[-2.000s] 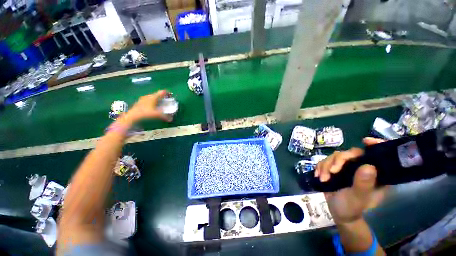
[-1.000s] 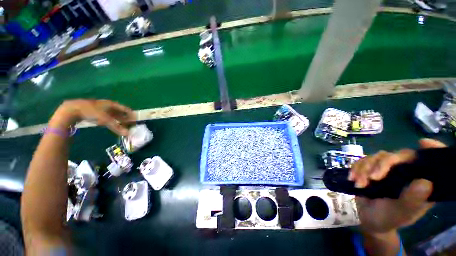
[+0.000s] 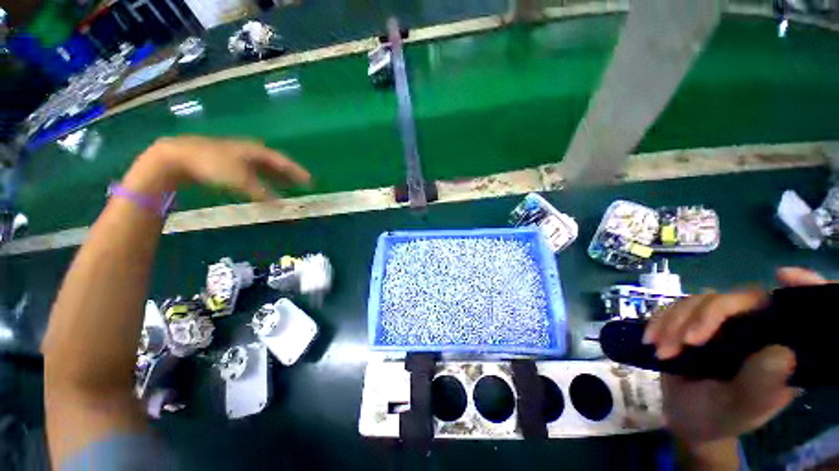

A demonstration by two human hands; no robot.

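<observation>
My left hand (image 3: 225, 167) is raised at the left over the near edge of the green belt, slightly blurred, empty, fingers apart. My right hand (image 3: 722, 359) is shut around a black electric screwdriver (image 3: 639, 345) at the right, its thin tip pointing left. A blue tray (image 3: 376, 304) full of tiny silver screws lies in the middle. A white fixture (image 3: 382, 416) with dark round holes and black straps lies in front of it. White plug housings (image 3: 291, 333) and circuit boards (image 3: 221, 285) lie grouped left of the tray.
The green conveyor belt (image 3: 515, 110) crosses behind the bench, with a grey post (image 3: 635, 92) and a thin metal bar (image 3: 405, 120) over it. Housings with boards (image 3: 692, 230) lie right of the tray. More white parts (image 3: 798, 221) lie at the far right.
My left hand has let go of a white unit beside the other housings and moved up and right towards the belt. My right hand still holds the screwdriver.
</observation>
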